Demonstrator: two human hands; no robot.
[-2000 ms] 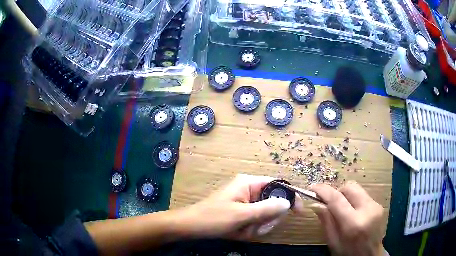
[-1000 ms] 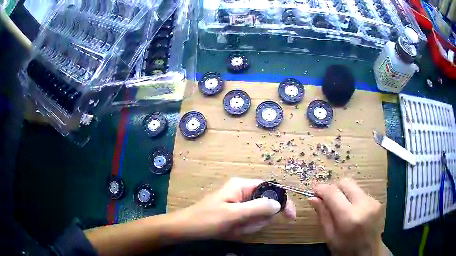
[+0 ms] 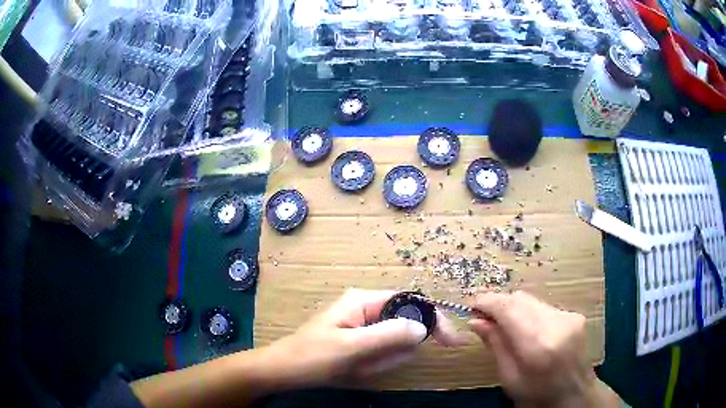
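Observation:
My left hand (image 3: 358, 339) holds a black wheel part (image 3: 408, 314) between thumb and fingers, its round face turned up, over the lower part of the cardboard sheet (image 3: 334, 271). My right hand (image 3: 533, 339) grips a slim metal tool (image 3: 450, 305), whose tip touches the upper right rim of the wheel part. Whether the tool has one prong or two cannot be told. Pale and dark scraps (image 3: 470, 271) lie on the cardboard just above the hands. Several loose wheel parts with pale centres (image 3: 405, 186) lie on the cardboard and on the green surface to its left.
A black foam pad (image 3: 515, 131) lies at the cardboard's top edge. A white-handled knife (image 3: 617, 227) crosses its right edge, reaching a slotted white tray (image 3: 673, 171) with blue-handled pliers (image 3: 700, 279). A bottle (image 3: 603, 96), red bin (image 3: 691, 70) and clear trays (image 3: 135, 88) stand behind.
The whole view has shifted, so the bench things appear further left and slightly lower. Both hands stay at the wheel part, and the tool remains at its rim at a slightly different angle.

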